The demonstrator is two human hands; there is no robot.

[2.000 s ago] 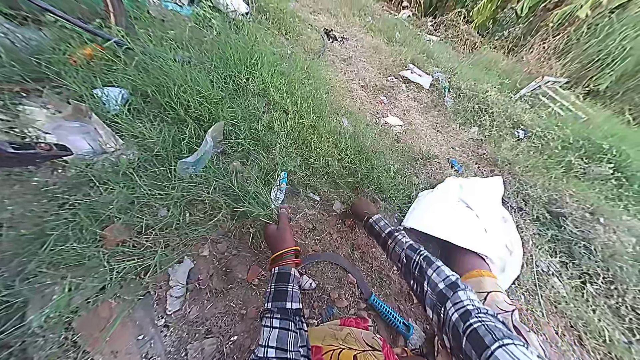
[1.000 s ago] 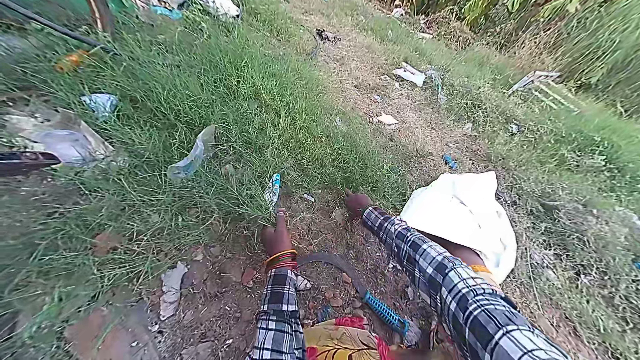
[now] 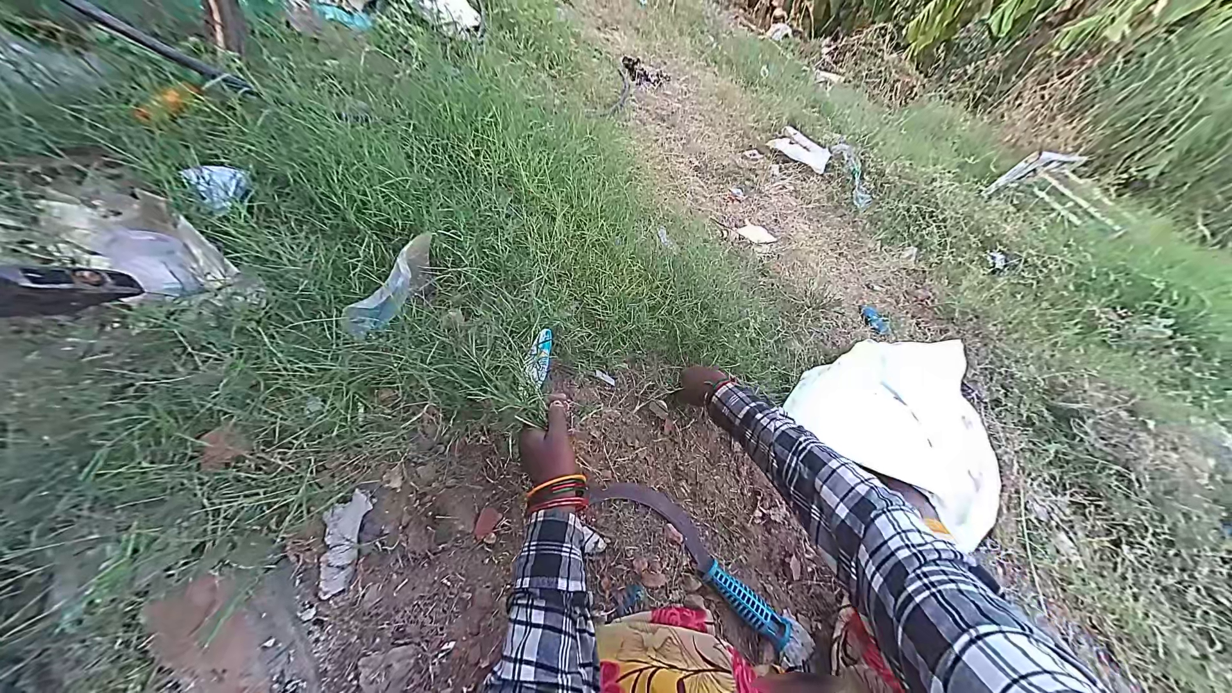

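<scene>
My left hand (image 3: pixel 549 448), with red and yellow bangles at the wrist, is closed on some green grass blades at the edge of the grass patch (image 3: pixel 500 192). A blue and white wrapper (image 3: pixel 539 356) stands just beyond its thumb. My right hand (image 3: pixel 701 385) is low at the grass edge, farther right; its fingers are hidden, and whether it grips anything cannot be told. A sickle lies on the bare soil between my forearms, its curved blade (image 3: pixel 664 510) starting near my left wrist and its blue handle (image 3: pixel 749 604) toward my patterned cloth (image 3: pixel 674 654).
A white sheet or sack (image 3: pixel 905 423) lies beside my right forearm. Plastic scraps (image 3: pixel 390 289) sit in the grass at left, and a dark object (image 3: pixel 63 289) is at the left edge. A broken brick slab (image 3: pixel 207 626) lies lower left. A dry path (image 3: pixel 712 154) runs away from me.
</scene>
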